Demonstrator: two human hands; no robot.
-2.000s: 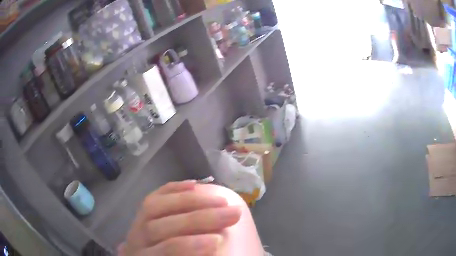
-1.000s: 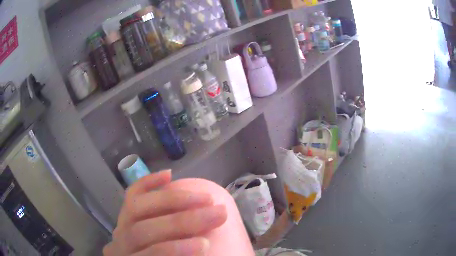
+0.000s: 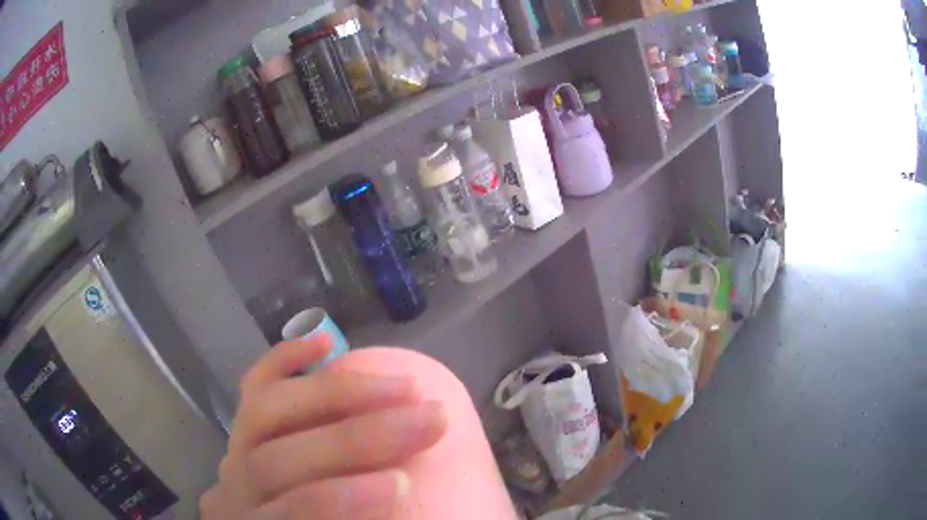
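Note:
A bare hand, which looks like my right hand, fills the bottom centre. Its fingers are curled, with their tips toward the right. A smooth rounded pink surface lies against the fingertips; whether it is my own skin or a held thing is unclear. Any object inside the fingers is hidden. The hand overlaps the lower part of a light blue mug on the shelf behind; contact cannot be told. My left hand cannot be made out.
Grey shelving holds bottles, a dark blue flask, a lilac flask and carrier bags. A steel dispenser with a black lit panel stands at left, under a red sign. Grey floor lies right, beside a bright opening.
The view has turned left, so the shelves have shifted right and the dispenser and red sign have come into view. The hand stays curled and has moved slightly left in the picture.

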